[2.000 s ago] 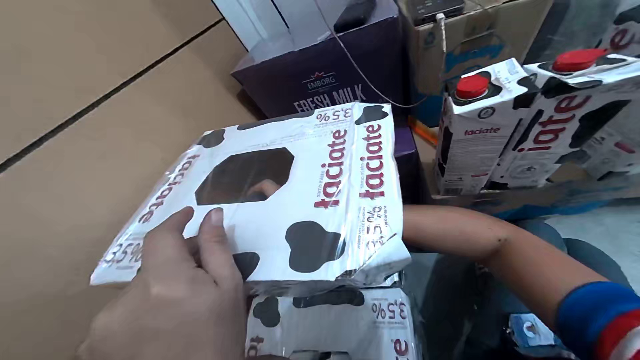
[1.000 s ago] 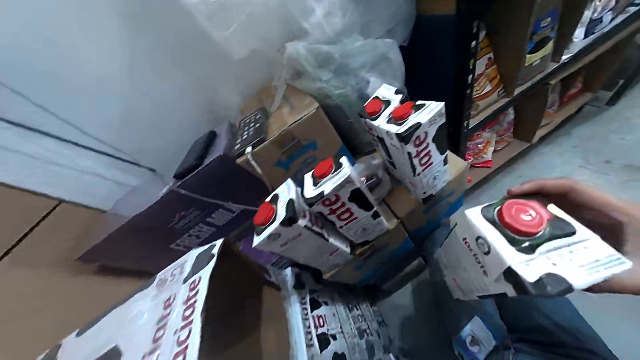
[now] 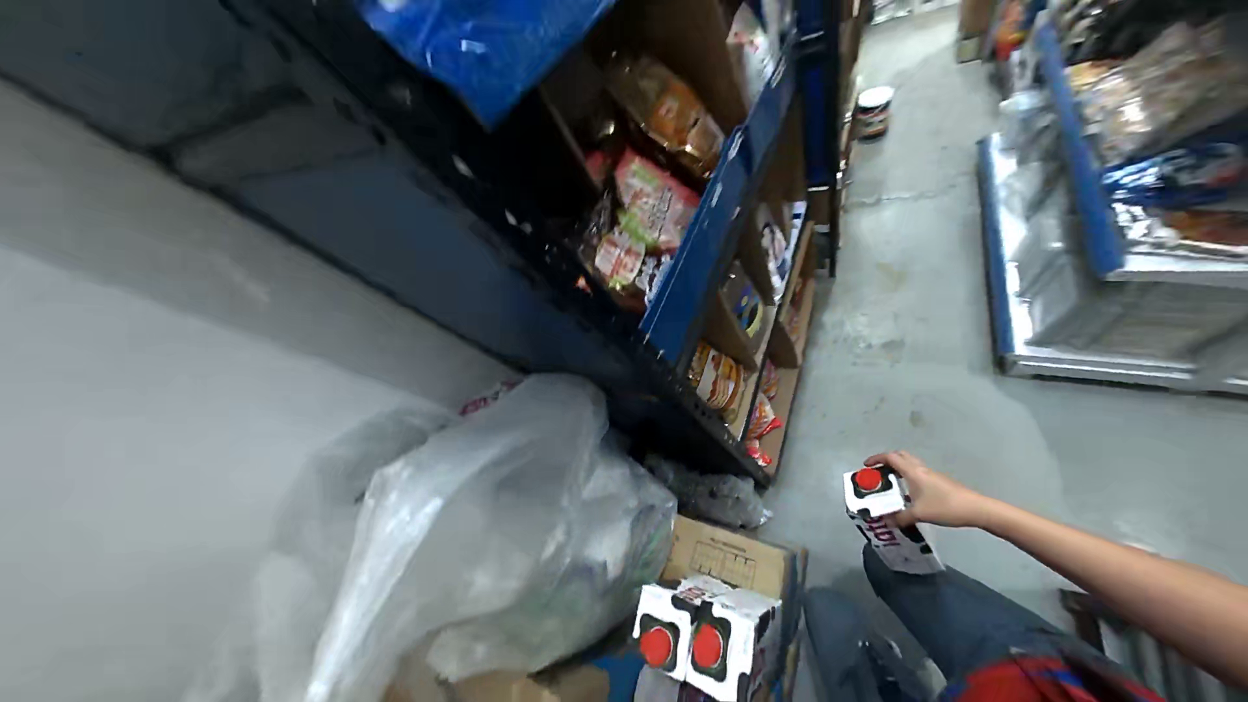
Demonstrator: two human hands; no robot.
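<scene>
My right hand grips a white milk carton with black patches and a red cap, near its top and above my knee. The carton stands roughly upright, its cap toward the camera. Two similar milk cartons with red caps stand side by side at the bottom centre, beside a cardboard box. My left hand is outside the view.
Large clear plastic bags lie against the pale wall at left. A dark metal shelf rack holds packaged food in cardboard trays. Foil-wrapped stacked goods stand at right. A jar sits on the floor in the aisle.
The view has swung strongly toward the shelves and aisle. My left hand and the large printed carton tray have left the view. My right hand still holds a milk carton, as one second ago.
</scene>
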